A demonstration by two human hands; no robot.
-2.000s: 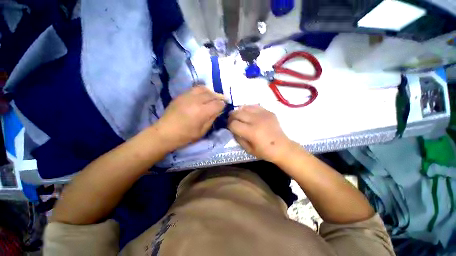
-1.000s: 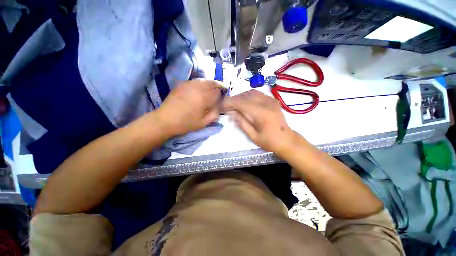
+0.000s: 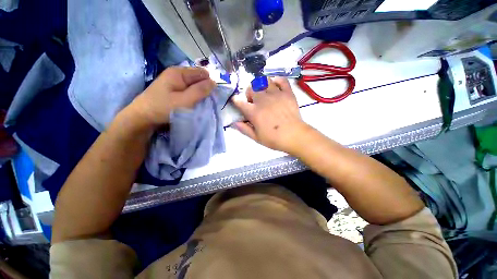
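A grey-blue fabric piece (image 3: 188, 139) hangs bunched below my left hand and reaches to the needle area. My left hand (image 3: 175, 93) pinches its upper edge, left of the presser foot (image 3: 234, 78). My right hand (image 3: 272, 113) lies palm down just right of the needle, fingertips at the fabric's edge, thumb apart; whether it grips cloth is hidden. A small navy strip shows at the foot. The garment's pale grey-blue panel (image 3: 106, 60) and navy panels (image 3: 65, 117) lie to the left.
Red-handled scissors (image 3: 326, 70) lie right of the needle, beside a blue knob (image 3: 260, 83). The machine head (image 3: 240, 24) stands above. A dark thread crosses the white table (image 3: 381, 111). A ruler strip (image 3: 338, 156) runs along the front edge. Grey-green pieces (image 3: 463, 163) sit lower right.
My left hand has moved left and up from beside my right hand, with the grey-blue fabric now drawn up under it. My right hand is slightly nearer the needle. The camera view has tilted.
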